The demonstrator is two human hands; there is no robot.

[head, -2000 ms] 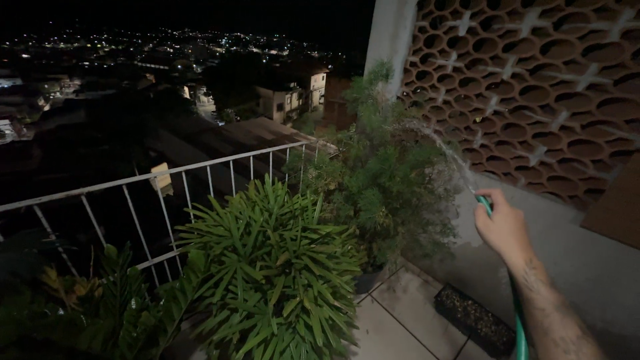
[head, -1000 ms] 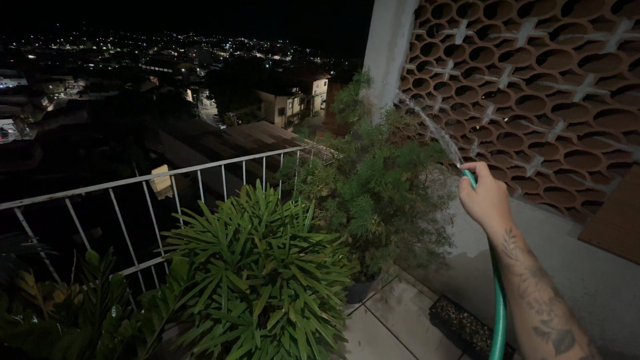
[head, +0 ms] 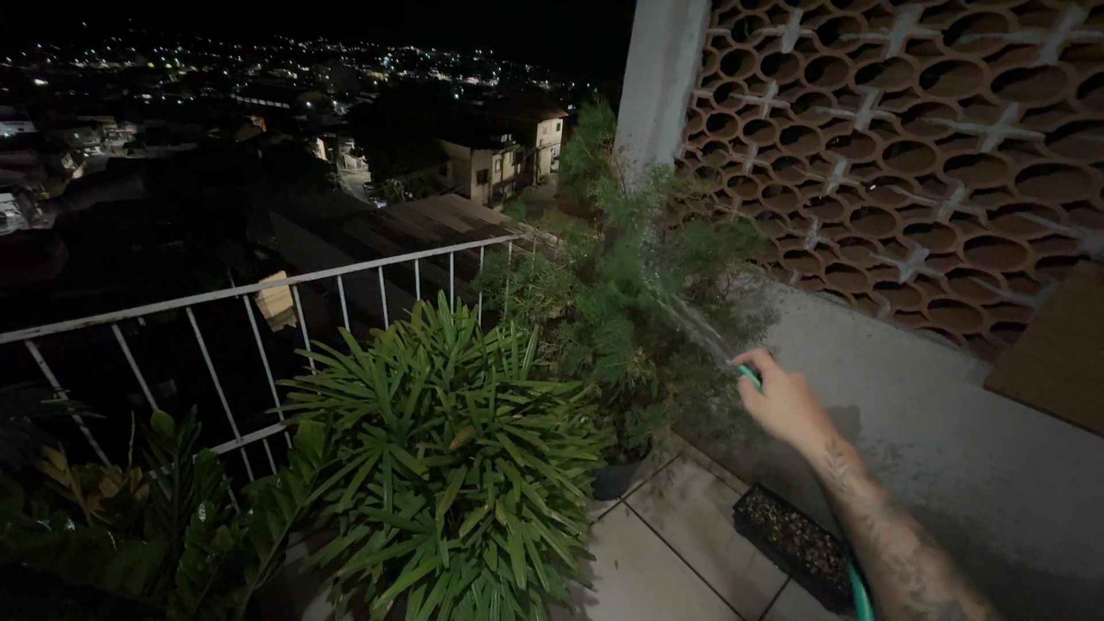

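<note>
My right hand (head: 780,398) is closed around the end of a green garden hose (head: 749,376), its thumb and forefinger near the mouth. From there a spray of water (head: 690,323) runs up and left into a feathery green shrub (head: 617,285), which stands in a dark pot (head: 614,479) at the corner. The hose passes behind my forearm and shows again at the lower edge (head: 860,595). Left of the shrub is a bushy plant with long narrow leaves (head: 457,457). My left hand is not in view.
A white metal railing (head: 379,263) runs along the left side, with dark leafy plants (head: 172,509) at lower left. A rectangular planter (head: 792,539) sits on the tiled floor (head: 664,561) by the wall (head: 914,457). Above it are round-holed clay blocks (head: 871,172); a brown board (head: 1056,349) is at right.
My right hand has moved down and left, still holding the hose. The water, which earlier went up toward the block wall beside the shrub's top, now lands in the shrub's middle.
</note>
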